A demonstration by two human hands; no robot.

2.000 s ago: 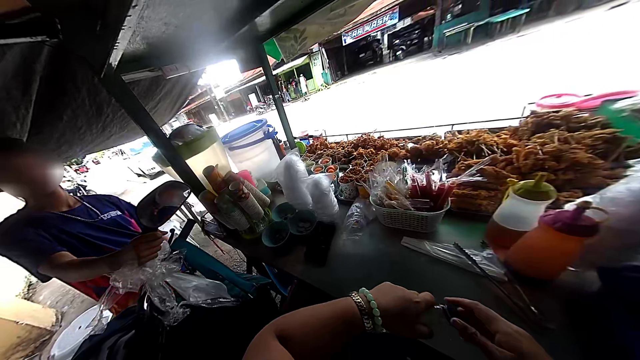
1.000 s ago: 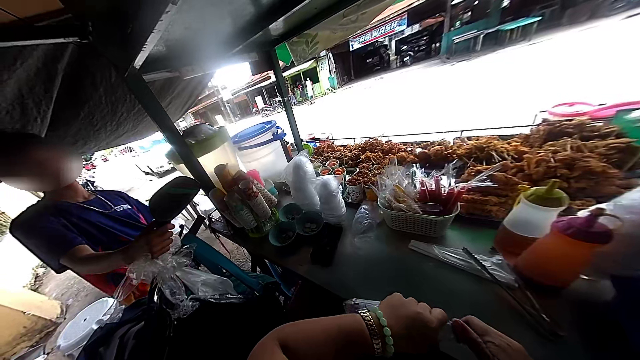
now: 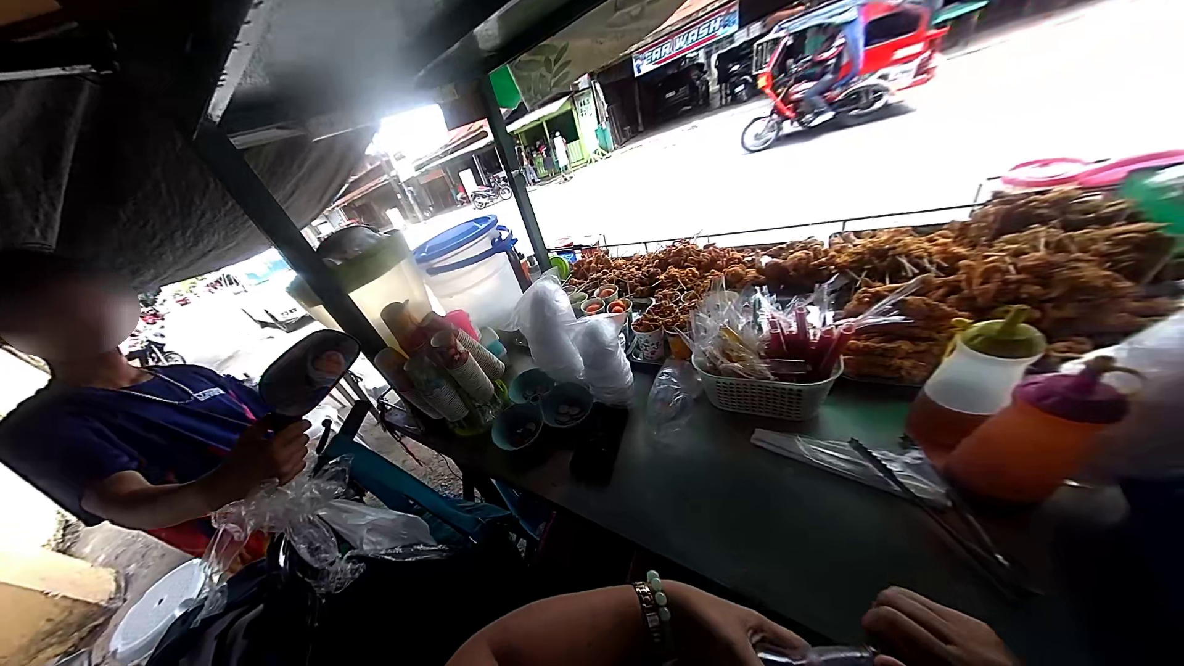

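Observation:
At the bottom edge, my left hand (image 3: pixel 726 627), with bracelets at the wrist, is closed on a small shiny clear object (image 3: pixel 819 655), partly cut off by the frame. My right hand (image 3: pixel 934 629) is just to its right with bent fingers; whether it grips the object's other end cannot be told. Beyond my hands, metal tongs (image 3: pixel 934 509) lie on the dark counter beside flat clear plastic bags (image 3: pixel 856 462). A white plastic basket (image 3: pixel 768 396) holds wrapped plastic utensils or sticks. Behind it are heaps of fried food (image 3: pixel 1036 259).
Two squeeze bottles, one clear (image 3: pixel 976 375) and one orange (image 3: pixel 1036 435), stand at the right. Bagged white goods (image 3: pixel 573 342), small bowls (image 3: pixel 518 425), stacked cups (image 3: pixel 458 370) and drink containers (image 3: pixel 472 277) are at left. A person (image 3: pixel 176 425) holds a round black mirror (image 3: pixel 308 372).
A red motorcycle with a sidecar has come into view on the road. The person at left has raised the black mirror. My hands are lower in view and farther apart.

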